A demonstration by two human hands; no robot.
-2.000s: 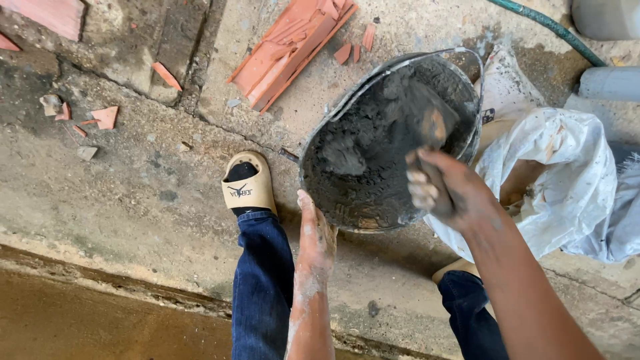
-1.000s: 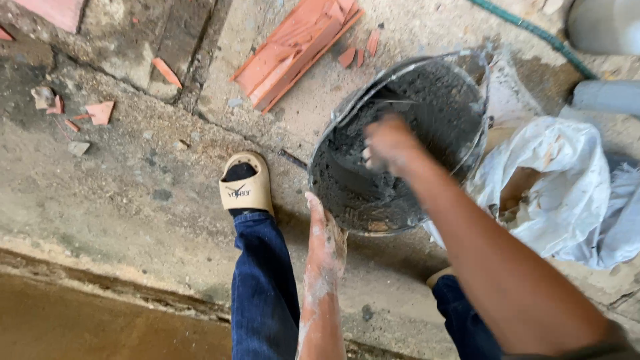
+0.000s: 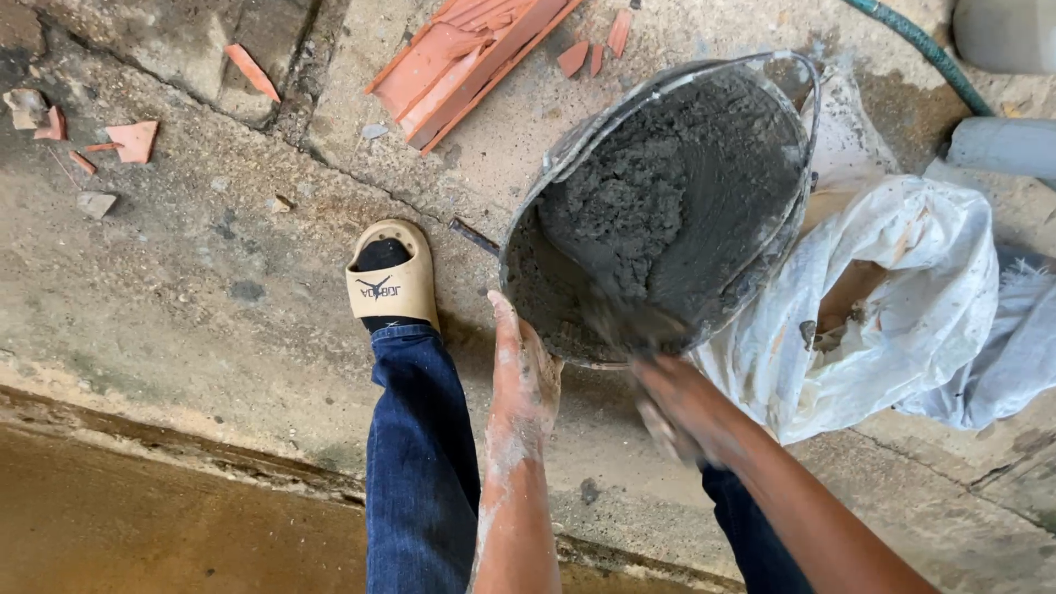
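A bucket (image 3: 532,202) holding wet grey mortar (image 3: 635,198) stands tilted on the concrete ground, its wire handle up at the right rim. My left hand (image 3: 521,363), smeared with mortar, braces the bucket's near left side from outside. At the near rim is my right hand (image 3: 681,408), blurred by motion and closed around the handle end of a trowel (image 3: 631,322). The trowel's blurred blade lies inside the bucket, at the near edge of the mortar. My right fingers are partly hidden below the rim.
A white woven sack (image 3: 916,330) lies open right of the bucket. Above are a broken terracotta hollow block (image 3: 470,66) and a green hose (image 3: 924,49). Block shards (image 3: 136,140) lie at left. My sandalled foot (image 3: 396,276) is beside the bucket. A ledge edge (image 3: 206,450) runs along the lower left.
My right hand has moved from inside the bucket back to its near rim with the trowel. My left hand stays against the bucket's side.
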